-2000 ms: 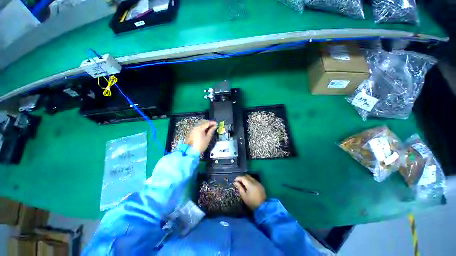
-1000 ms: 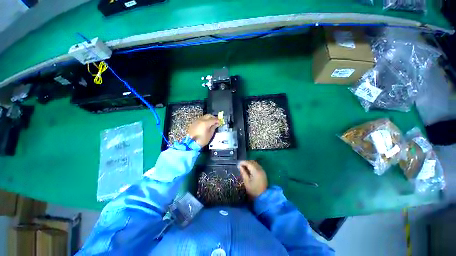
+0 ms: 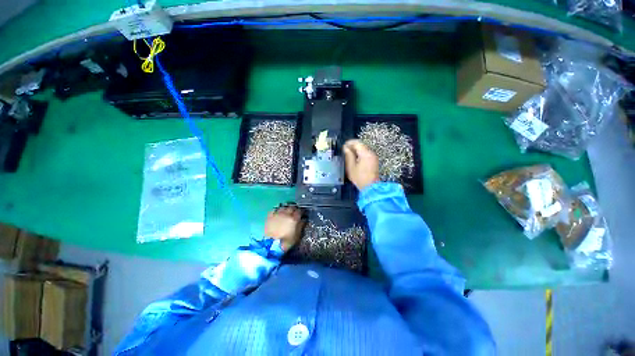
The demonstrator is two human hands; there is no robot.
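Observation:
The fixture [image 3: 324,118], a long narrow black base, stands between two trays. Its silver metal block [image 3: 324,170] and a small yellow piece [image 3: 322,140] show uncovered. My right hand [image 3: 362,163] is just right of the block, fingers bent together, over the inner edge of the right tray [image 3: 420,156] of small metal parts. My left hand [image 3: 284,226] is at the upper left corner of the front tray [image 3: 365,243], which holds a darker heap of parts. Whether either hand holds a tiny part cannot be seen. The left tray [image 3: 240,153] holds a paler heap.
A clear bag [image 3: 172,191] lies left. A cardboard box [image 3: 498,69] and bags [image 3: 526,198] of parts are at the right. A black case [image 3: 181,76] and a white box [image 3: 141,22] with yellow cord are at upper left. A blue cord [image 3: 182,108] runs down toward my left sleeve.
My left hand has left the yellow piece and moved down to the front tray. My right hand has moved up from the front tray to the right side of the fixture. The view has shifted.

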